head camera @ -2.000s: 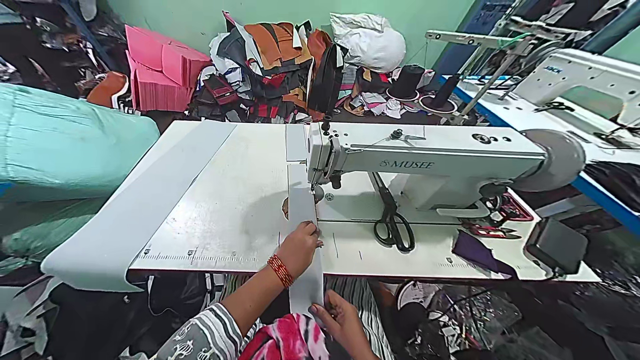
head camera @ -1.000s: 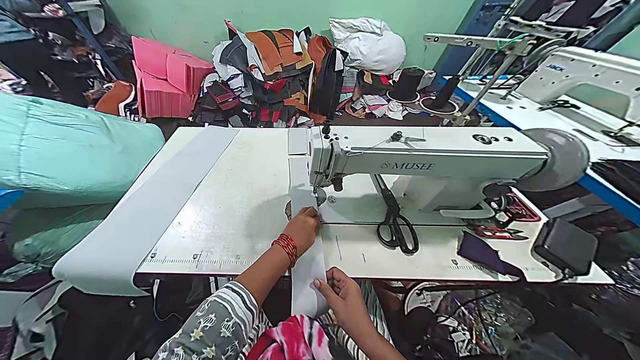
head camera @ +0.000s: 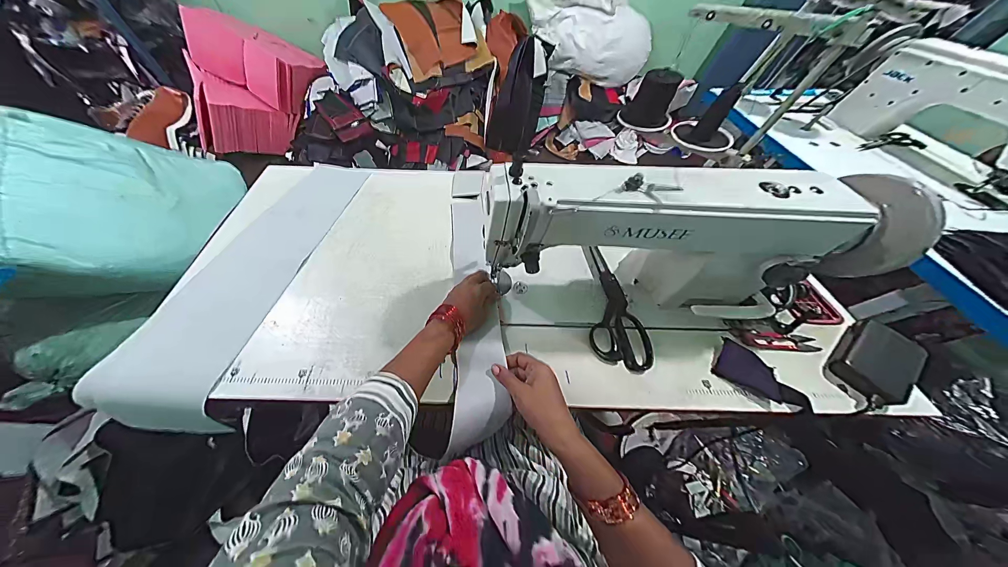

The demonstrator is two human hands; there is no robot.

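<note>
A long pale grey strip of material (head camera: 479,370) runs under the head of a white industrial sewing machine (head camera: 693,216) and hangs over the table's front edge. My left hand (head camera: 474,299) lies on the strip close beside the presser foot, its fingertips partly hidden. Lower down, my right hand (head camera: 529,386) holds the strip's right edge between thumb and fingers. A wider pale grey sheet (head camera: 244,291) lies along the table's left side and droops over the front. Black-handled scissors (head camera: 622,331) rest on the machine bed to the right.
Red-handled snips (head camera: 776,340), a dark cloth scrap (head camera: 744,370) and a dark grey box (head camera: 878,362) are at the right. A mint-green bundle (head camera: 110,197) borders the table's left. Pink stacked sheets (head camera: 244,87) and fabric scraps (head camera: 425,87) are behind. Another sewing machine (head camera: 937,102) stands back right.
My left hand has moved forward along the strip to the presser foot. The strip's near end bends over the table edge more visibly now, and my right hand remains at its right edge.
</note>
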